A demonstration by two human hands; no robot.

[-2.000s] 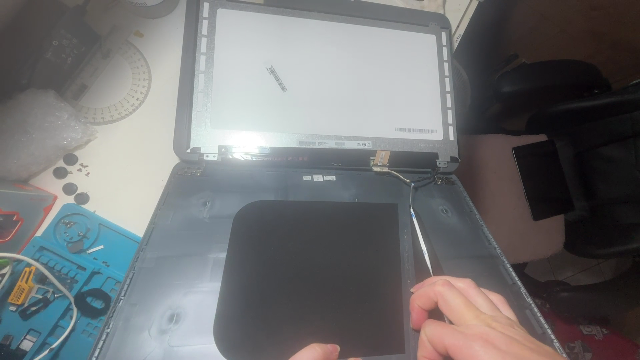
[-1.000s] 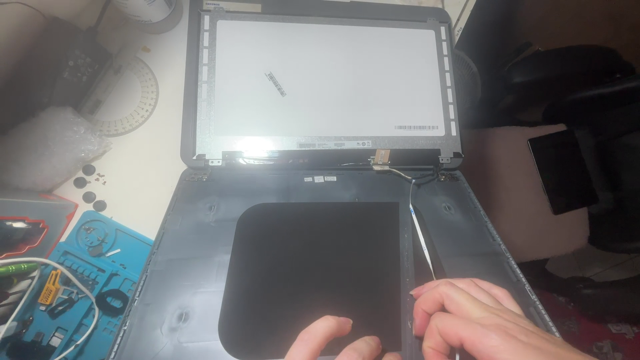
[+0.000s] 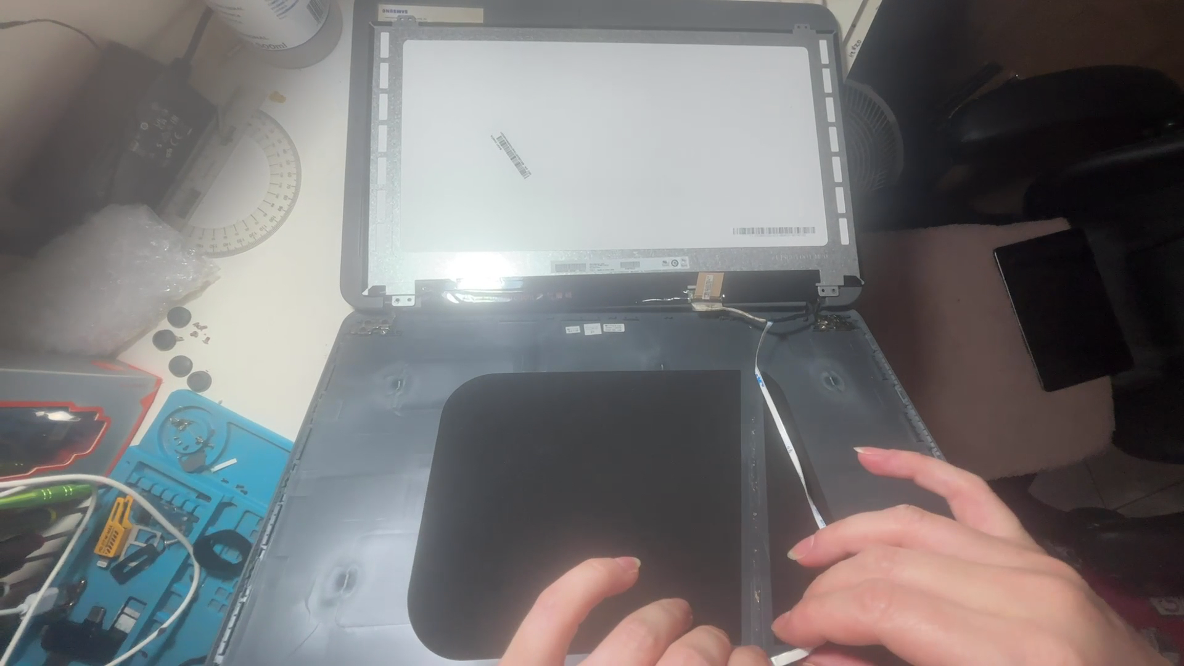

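A grey laptop back cover (image 3: 370,481) with a black rectangular sheet (image 3: 583,481) lies before me. Beyond it, the LCD panel (image 3: 610,139) lies face down in a dark frame. A thin white flat cable (image 3: 786,439) runs from the panel's connector down toward my right hand (image 3: 943,573). The right fingers are spread over the cover's right side, the fingertips near or on the cable; its lower part passes beneath them. My left hand (image 3: 629,620) rests at the bottom centre over the black sheet, fingers curled. The view does not settle whether it touches the cable's end.
Left of the laptop are a blue repair mat (image 3: 185,481) with small parts, a clear protractor (image 3: 268,185), bubble wrap (image 3: 102,277), round rubber feet (image 3: 180,365) and a white cord (image 3: 190,546). To the right, a dark flat device (image 3: 1064,310) lies on a pinkish seat (image 3: 934,333).
My left hand has come further into view and moved right, toward my right hand. My right index finger has lifted and spread away from the other fingers.
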